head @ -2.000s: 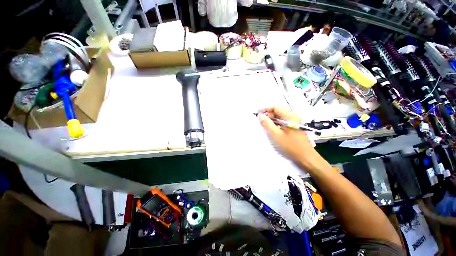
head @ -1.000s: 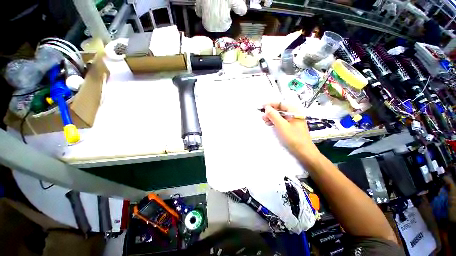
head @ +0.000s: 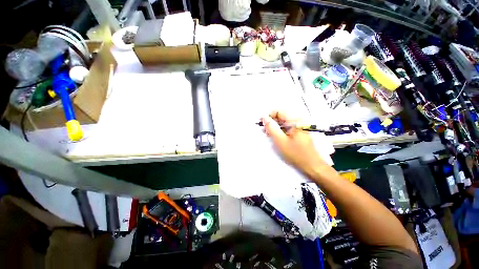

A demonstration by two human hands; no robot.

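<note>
My right hand (head: pixel 291 139) holds a pen (head: pixel 300 127), its tip at the large white paper sheet (head: pixel 247 105). The sheet lies on the white table and hangs over its front edge. A plain dark grey handle housing (head: pixel 201 110) lies on the table along the sheet's left side. My left hand is not in view. A hot-air brush (head: pixel 270 211) lies below the sheet, next to a crumpled white cloth (head: pixel 320 226) with a dark granular pile.
A multimeter (head: pixel 167 213) and solder reel (head: pixel 204 222) are at lower left. A cardboard box (head: pixel 100 100) with a blue-yellow tool stands at left. Small parts and a yellow-rimmed container (head: pixel 382 73) are at right, beside rows of brushes (head: pixel 420 63).
My right hand has moved slightly left and down over the sheet with the pen. The view has shifted a little.
</note>
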